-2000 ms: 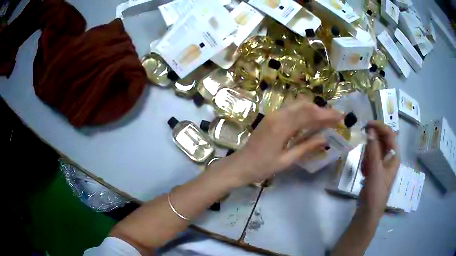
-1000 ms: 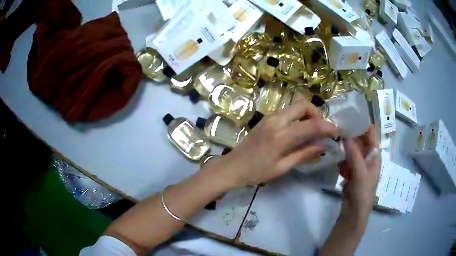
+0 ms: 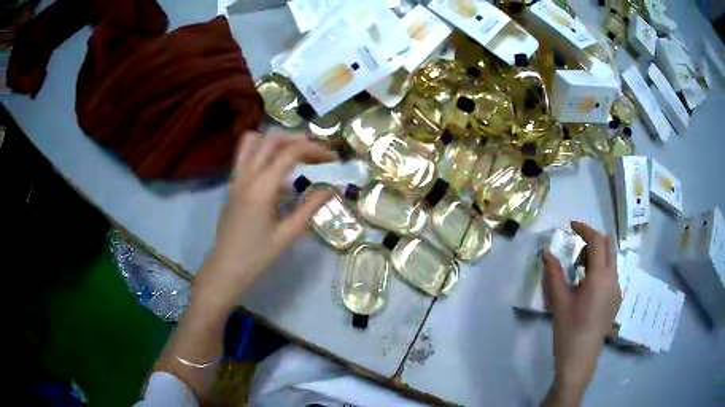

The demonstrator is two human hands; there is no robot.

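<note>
My left hand (image 3: 258, 211) is bare, with thumb and fingers apart around the dark cap of a flat bottle of pale yellow liquid (image 3: 337, 222); I see no firm grip. My right hand (image 3: 587, 298) holds a white carton (image 3: 561, 243) low over the table at the right; fingers hide part of it. Other bottles lie flat between my hands, one with its dark cap toward me (image 3: 366, 278). A heap of bottles (image 3: 485, 107) lies beyond them, partly under white printed cartons (image 3: 350, 67).
Closed cartons stand in a row (image 3: 648, 306) just right of my right hand, and a larger carton block (image 3: 703, 258) is farther right. A rust-brown cloth (image 3: 171, 99) lies at the left. Clear plastic (image 3: 151, 278) shows below the table edge (image 3: 322, 362).
My hands were together at a carton and have parted. My left hand has moved left to the near bottles. My right hand is lower with a carton. The view has shifted slightly.
</note>
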